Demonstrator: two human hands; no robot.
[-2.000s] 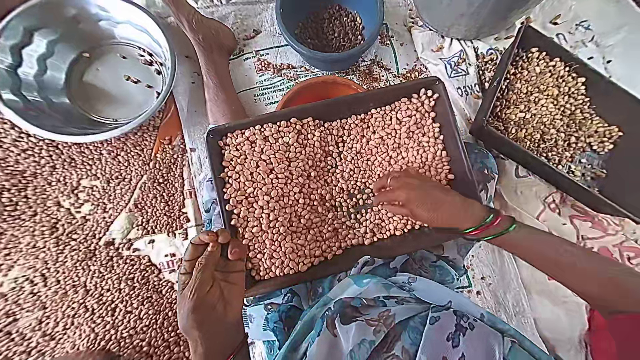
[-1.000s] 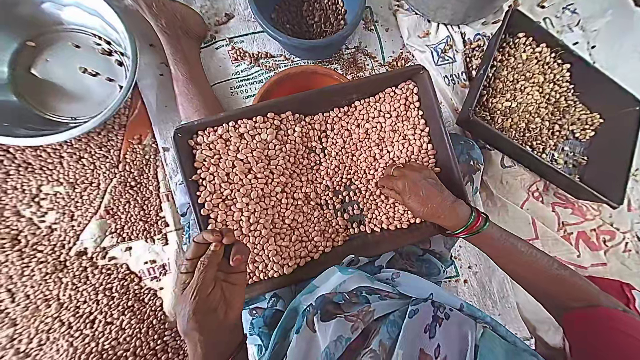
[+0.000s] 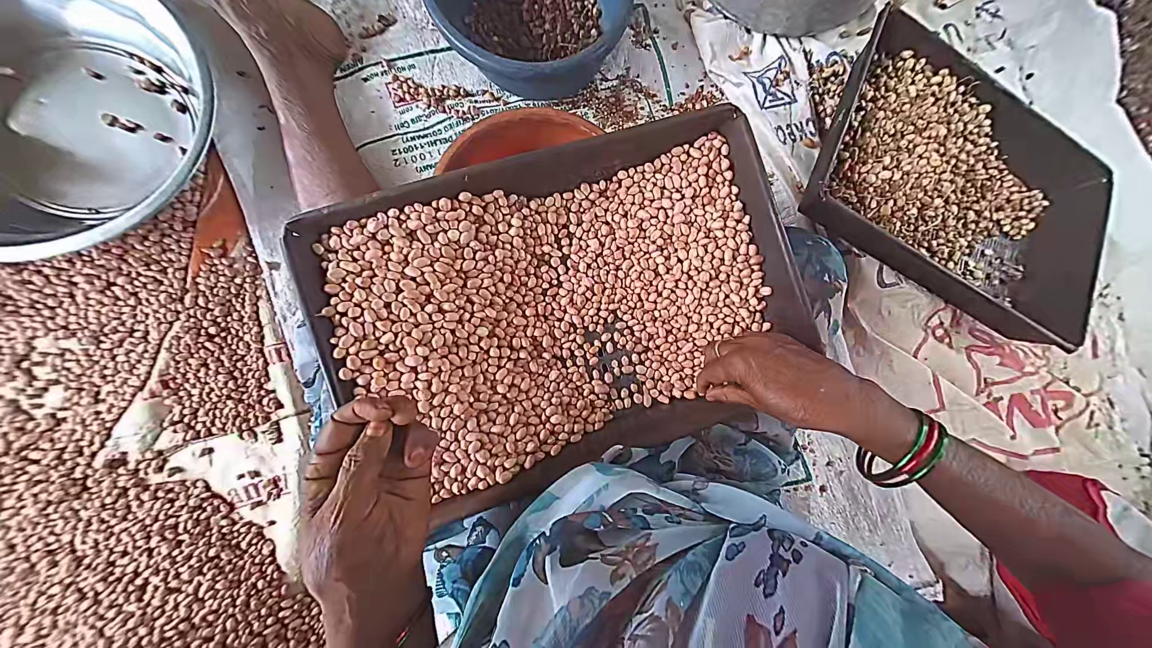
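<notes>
A dark rectangular tray [image 3: 774,261] lies tilted over my lap, spread with pinkish-brown shelled nuts or beans [image 3: 450,297]. A small patch of the tray's dark bottom shows near its lower middle. My right hand [image 3: 778,382], with red and green bangles at the wrist, rests its curled fingertips on the nuts near the lower right edge; whether it pinches one is hidden. My left hand [image 3: 369,504] is at the lower left corner of the tray, its fingers bent and thumb raised; its hold on the rim cannot be made out.
More nuts [image 3: 117,504] cover the sheet at left, below a steel basin [image 3: 202,117]. A blue bowl [image 3: 540,76] and an orange bowl [image 3: 513,135] stand beyond the tray. At right, another dark tray [image 3: 1062,207] holds paler, rougher pieces. A bare foot [image 3: 297,36] is at upper left.
My right hand has moved from the middle of the nuts toward the tray's lower right edge. My left hand has stayed at the lower left corner.
</notes>
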